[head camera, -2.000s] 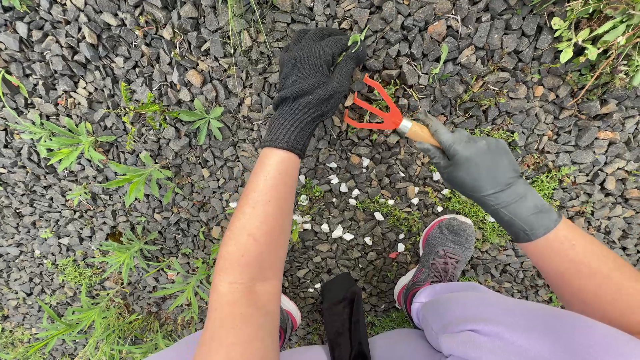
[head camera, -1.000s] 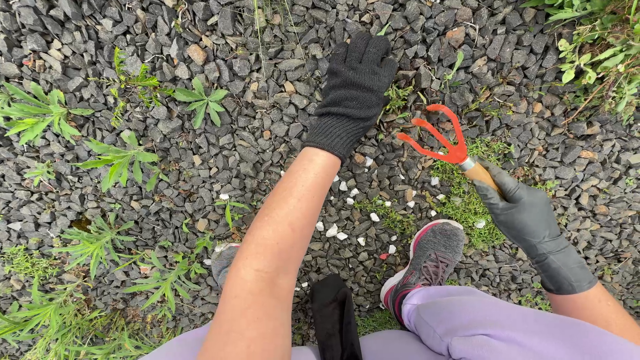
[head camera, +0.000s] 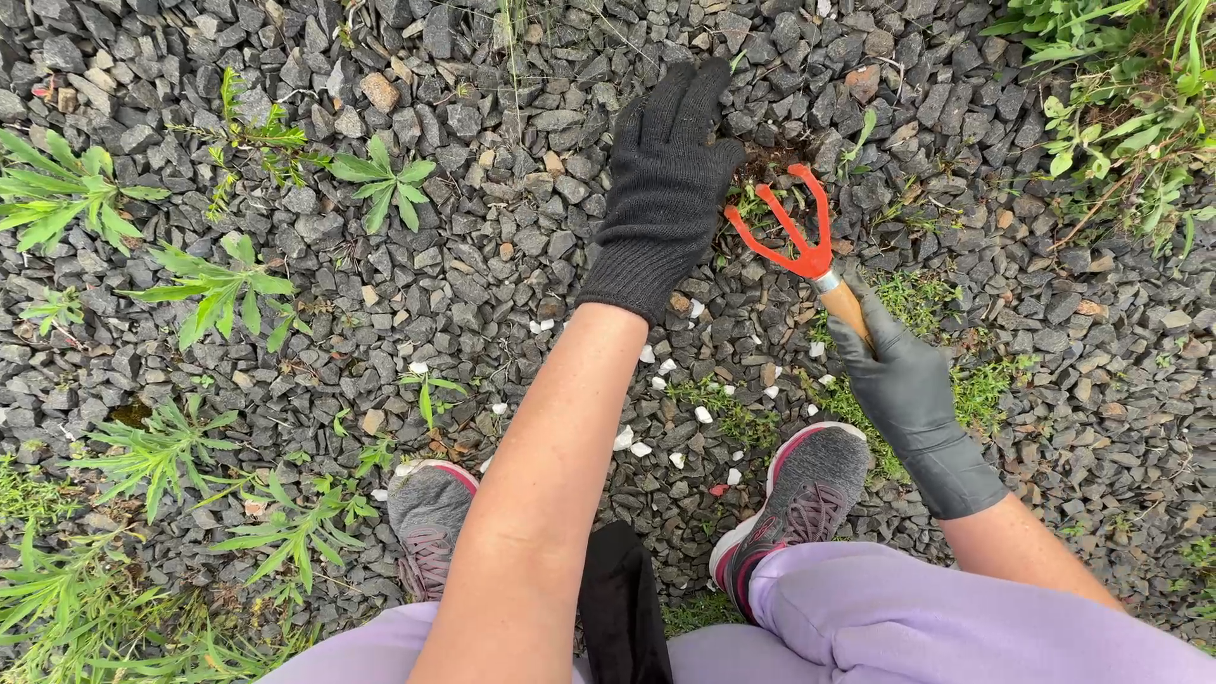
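My left hand (head camera: 670, 180), in a black knitted glove, lies palm down over the grey gravel (head camera: 494, 237) at the upper middle. Its fingertips are near a small green sprig (head camera: 737, 61); whether they grip anything is hidden. In a grey rubber glove, my right hand (head camera: 902, 394) grips the wooden handle (head camera: 844, 309) of a hand cultivator with three red prongs (head camera: 793, 223). The prongs are just right of my left hand, beside a patch of bare brown soil (head camera: 771, 160).
Leafy weeds (head camera: 217, 290) grow from the gravel on the left, and a denser clump (head camera: 1130, 123) stands at the upper right. White stone pieces (head camera: 703, 415) lie scattered before my sneakers (head camera: 812, 494). Low green growth (head camera: 978, 389) spreads beside my right hand. A black strap-like item (head camera: 622, 603) hangs between my legs.
The cultivator's prongs have come back close to my left hand after being farther from it one second ago. Brown soil now shows by the prongs.
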